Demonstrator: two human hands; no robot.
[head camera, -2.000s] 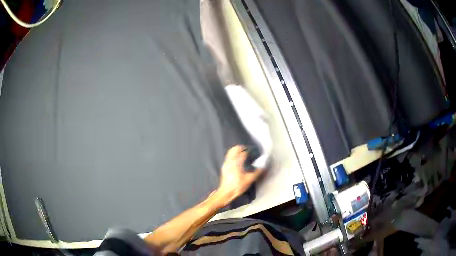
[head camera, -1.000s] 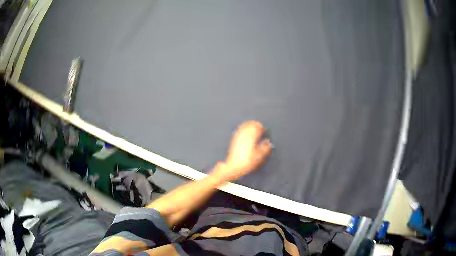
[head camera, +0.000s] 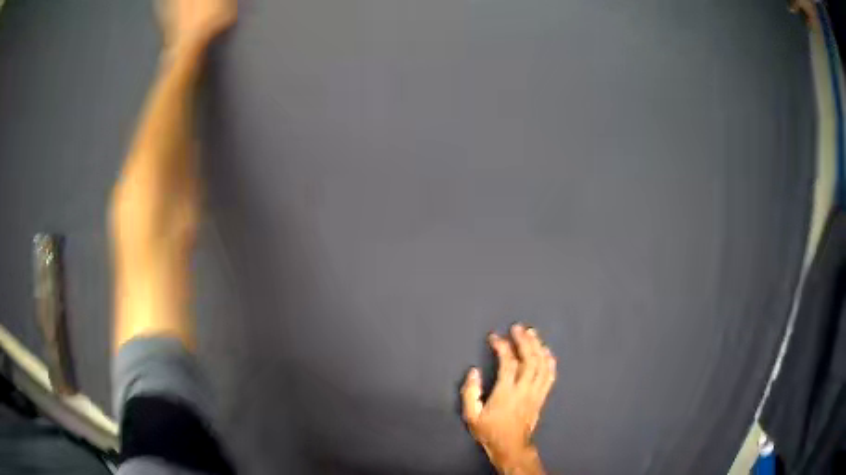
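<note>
Dark grey fabric (head camera: 390, 204) covers the cutting table and lies mostly smooth. My left hand (head camera: 197, 17) is at the top left, blurred and partly cut off by the upper edge, with the forearm stretched over the cloth; its fingers cannot be made out. My right hand (head camera: 512, 394) is at the bottom, right of centre, palm towards the cloth, fingers apart and holding nothing. A narrow speckled metal bar (head camera: 54, 311) lies on the cloth at the left edge, left of my left forearm.
The cream table edge (head camera: 91, 417) shows at the lower left. A pale strip of table and a thin rail (head camera: 787, 339) run along the right side, with a blue fitting (head camera: 764, 459) at the lower right. Darker draped cloth (head camera: 812, 371) lies beyond the rail.
My left arm has come into view, stretched over the cloth. My right hand has moved down and right in the picture, its fingers now spread. The view has shifted over the cloth.
</note>
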